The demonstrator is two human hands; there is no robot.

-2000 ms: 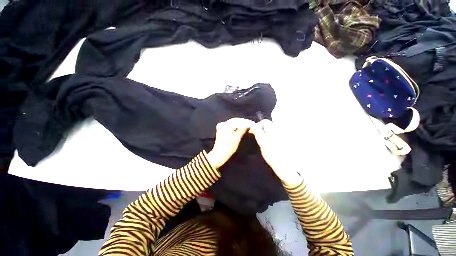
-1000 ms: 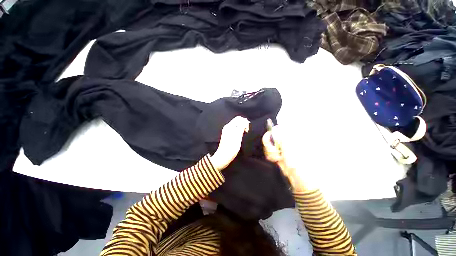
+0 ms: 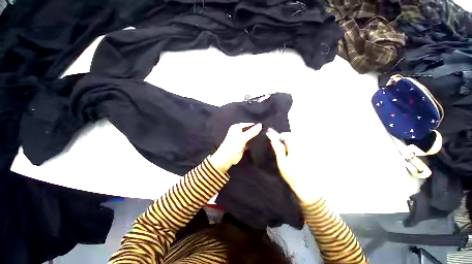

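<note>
A black garment [image 3: 155, 124] lies across the white tabletop, with a long leg-like part reaching left and its near end hanging over the front edge. A small pale printed patch [image 3: 259, 98] shows at its upper right edge. My left hand [image 3: 235, 146] pinches the black cloth near the garment's right end. My right hand [image 3: 282, 154] is just to the right, fingertips close to my left ones and at the cloth. Whether a tool is in my right hand cannot be made out.
Dark garments [image 3: 217, 26] lie along the far and left edges of the white tabletop [image 3: 341, 149]. A brown checked garment [image 3: 370, 44] is at the far right. A navy pouch [image 3: 407, 108] with a light strap lies at the right. Grey floor shows below.
My right hand, drawn back a little one second ago, is again at the cloth beside my left fingertips. The cloth's right end has shifted and creased. The view has moved slightly.
</note>
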